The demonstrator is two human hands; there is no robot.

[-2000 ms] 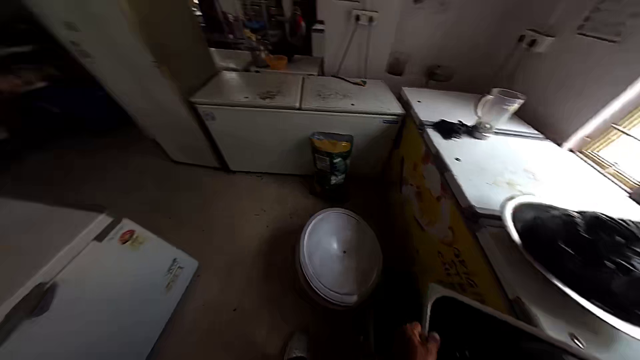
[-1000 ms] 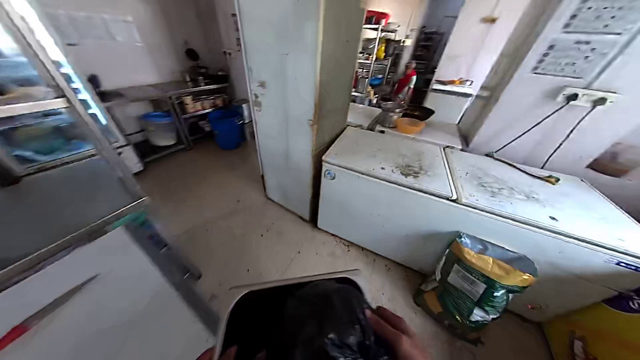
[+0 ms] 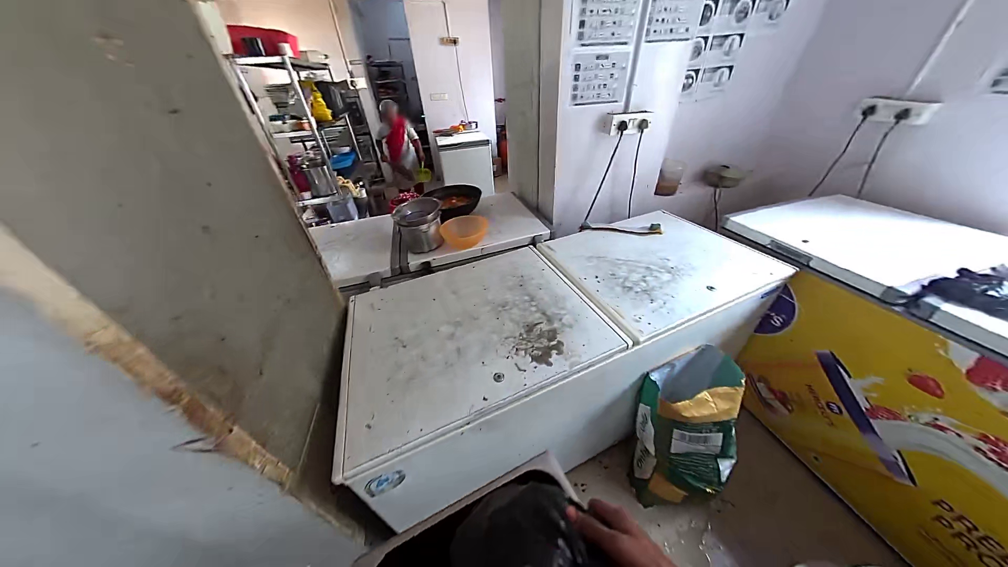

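Note:
A bin with a pale rim [image 3: 561,474] shows at the bottom centre, in front of the white chest freezer [image 3: 472,339]. Black plastic [image 3: 516,524], apparently a bag, fills much of its mouth. My right hand [image 3: 618,537] grips the bin's right rim, with its fingertips against the black plastic. The lower part of the bin and most of that hand's palm are cut off by the frame. My left hand is out of view.
A tall grey cabinet [image 3: 181,189] stands close at left. An open green sack [image 3: 685,433] is on the floor beside a yellow-fronted freezer [image 3: 874,409]. Pots and an orange bowl [image 3: 465,231] sit on a farther surface. A person [image 3: 399,142] stands in the back.
The view has swung widely. Two seconds ago my right hand was on a bin's rim beside the right-hand freezers; now the bin is before the white chest freezer. My left hand has left view since one second ago.

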